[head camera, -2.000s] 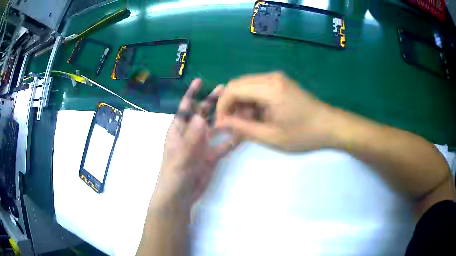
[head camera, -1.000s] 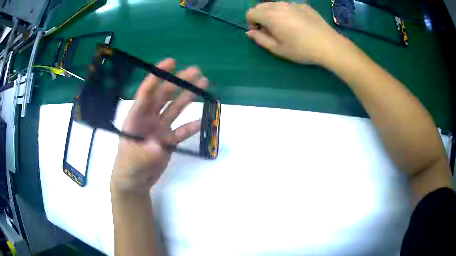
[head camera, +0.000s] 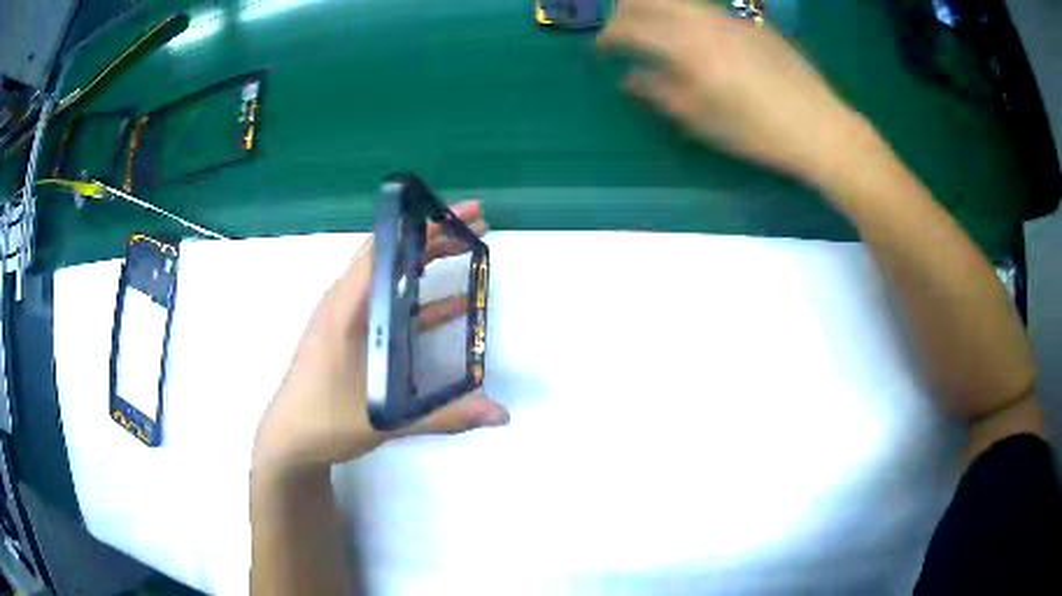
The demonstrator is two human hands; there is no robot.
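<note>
My left hand (head camera: pixel 338 361) holds a black phone middle frame (head camera: pixel 390 314) above the white sheet. The frame is tilted, with its long edge towards me and gold spots at its right end; fingers show through its window. My right hand (head camera: pixel 728 82) is over the green belt at the top, beside another frame (head camera: pixel 571 12) that is cut off by the picture's edge. The right fingertips are blurred, and I cannot tell whether they touch that frame.
The white work sheet (head camera: pixel 699 466) lies at the near edge. A set-aside frame (head camera: pixel 142 338) lies on its left. Two frames, one larger (head camera: pixel 250 116), lie on the green belt (head camera: pixel 466 116) at left. A brassy guide bar (head camera: pixel 128 58) and a yellow-tagged cable (head camera: pixel 87 187) are at left.
The frame in my left hand has turned from broadly facing the camera to nearly edge-on. My right hand has moved slightly right over the belt. The view has shifted, and things at left sit further left.
</note>
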